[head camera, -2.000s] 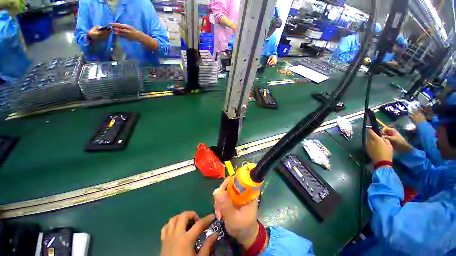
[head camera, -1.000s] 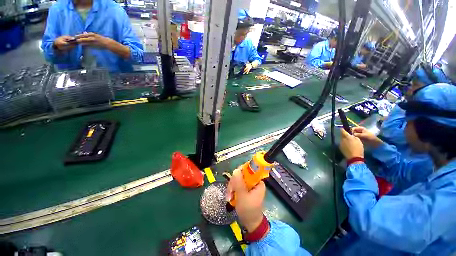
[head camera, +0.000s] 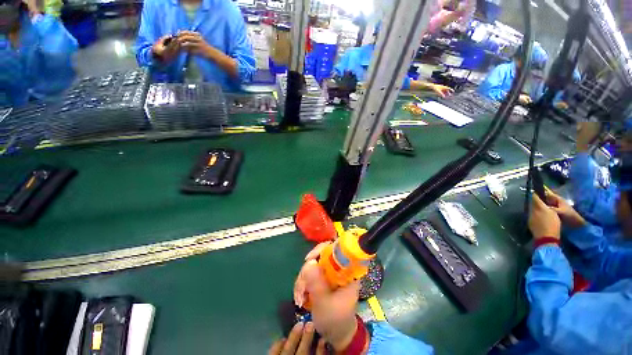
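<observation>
My right hand is shut around the orange-yellow grip of the electric screwdriver; a thick black sleeve rises from its top to the upper right. The tool's tip is hidden behind the hand. Below it a dark phone assembly shows only in small part. My left hand is at the bottom edge, mostly cut off, its fingertips at the phone assembly; its hold on it cannot be made out. The round screw dish is partly hidden behind my right hand.
A red plastic bag lies by the metal post. A phone in a black fixture lies at right, beside clear bags. A phone on a white pad is at lower left. Workers in blue stand across and at right.
Since one second ago my right hand with the screwdriver has gone from the screw dish to the phone assembly, and my left fingers have come into view. The camera view has shifted left.
</observation>
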